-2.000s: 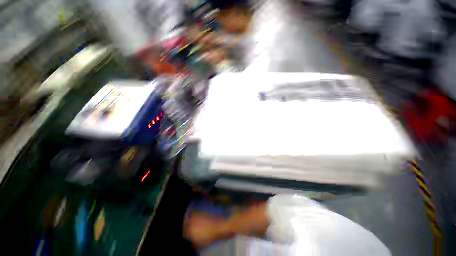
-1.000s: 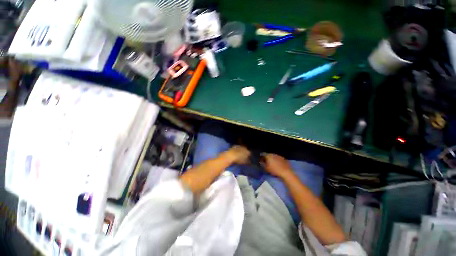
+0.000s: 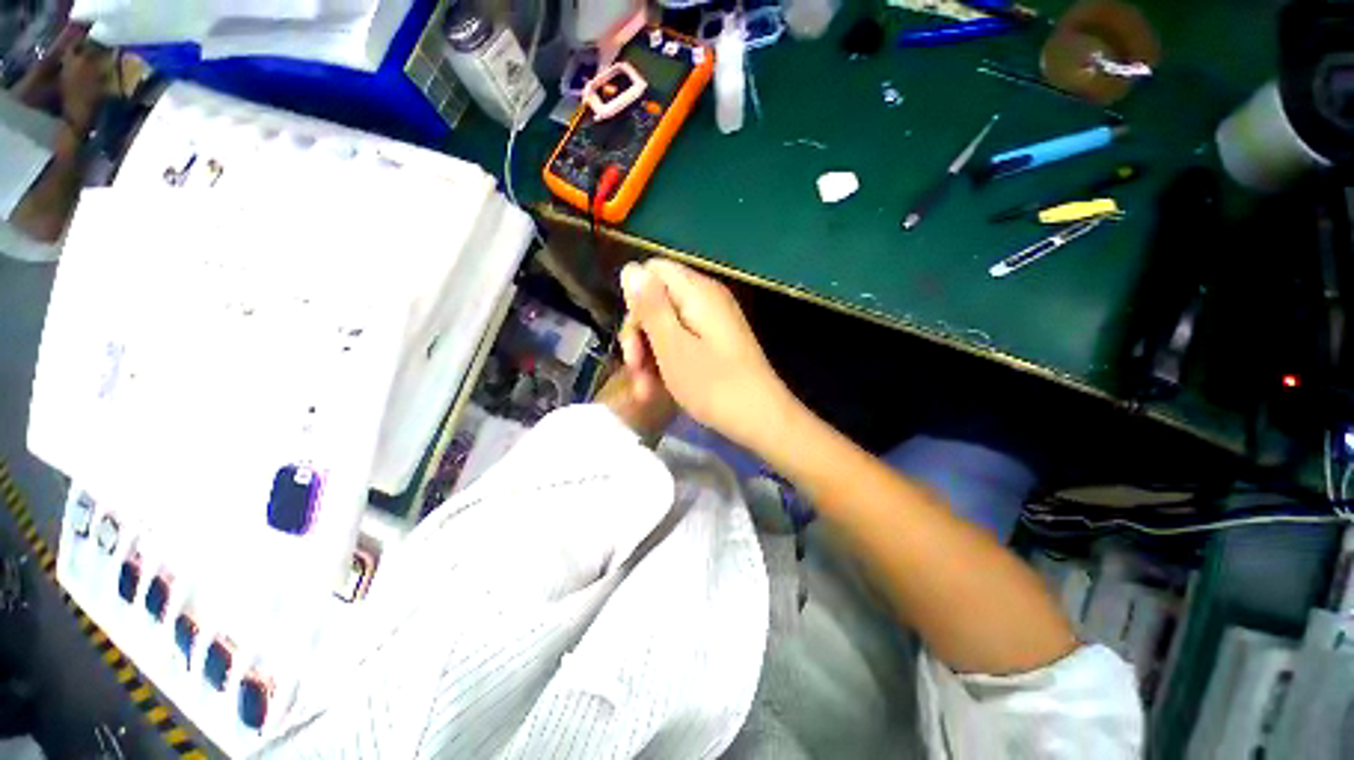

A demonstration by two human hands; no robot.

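Observation:
My right hand (image 3: 695, 345) is bare, its fingers curled, just off the green bench's front edge. My left hand (image 3: 636, 392) is mostly hidden behind it, and the two appear to touch. Whether anything is between the fingers cannot be seen. Left of the hands is a stack of white foam trays (image 3: 223, 334). A dark rounded-square unit (image 3: 296, 499) with a purple rim lies on its top. Several small dark units (image 3: 187, 634) sit in a row along its near side.
The green mat (image 3: 772, 238) holds an orange multimeter (image 3: 631, 141) with a pink frame (image 3: 613, 92), a pale scrap (image 3: 838, 186), a blue pen-type tool (image 3: 1057, 152), a yellow-handled tool (image 3: 1080, 211) and tweezers (image 3: 950, 171). A black box with a red light is at right. A person's arm shows at upper left.
The view has swung from the side tray stack to the bench and my lap. Since one second ago, both hands have moved from my lap up and left, coming together near the bench edge.

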